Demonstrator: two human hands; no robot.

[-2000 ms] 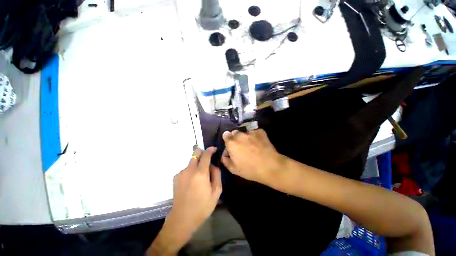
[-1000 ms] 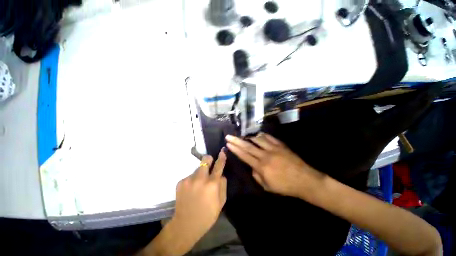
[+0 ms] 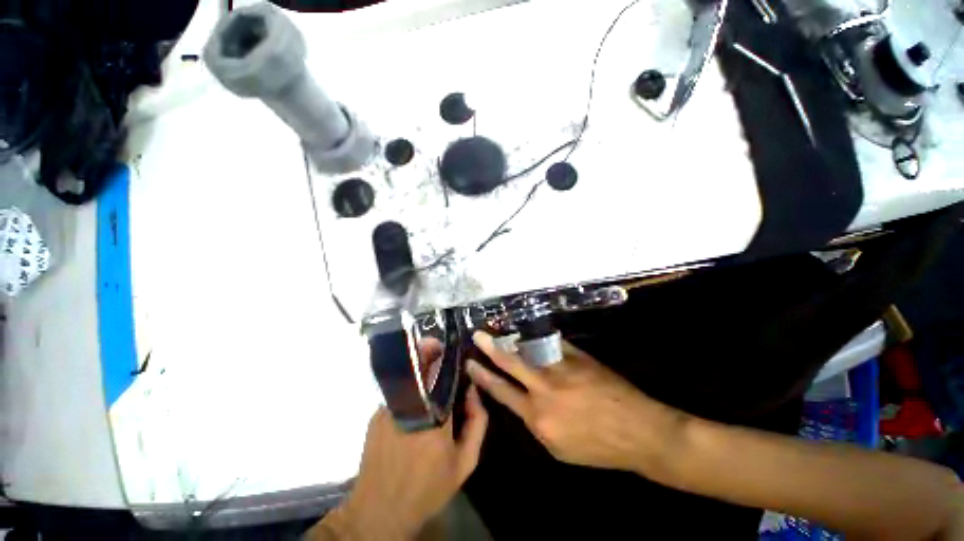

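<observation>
A large dark garment [image 3: 624, 476] lies under the front of the white sewing machine head [image 3: 634, 190] and hangs over the table edge. My left hand [image 3: 418, 460] is at the garment's left edge, partly hidden behind the shiny curved loop [image 3: 407, 370] at the head's front end. My right hand [image 3: 576, 407] lies on the garment with its fingertips close to the presser area. I cannot tell if either hand grips the cloth. The needle and presser foot are hidden by the head.
A grey knobbed post [image 3: 291, 95] rises above the head. A black fabric strip [image 3: 793, 137] drapes over the machine arm. Blue tape [image 3: 116, 285] runs along the table's left. Dark cloth [image 3: 69, 116] lies at upper left, and a blue plastic crate [image 3: 840, 423] stands at lower right.
The view has shifted closer over the machine head, so the loop now covers part of my left hand. My right hand stays flat on the cloth with its fingers extended.
</observation>
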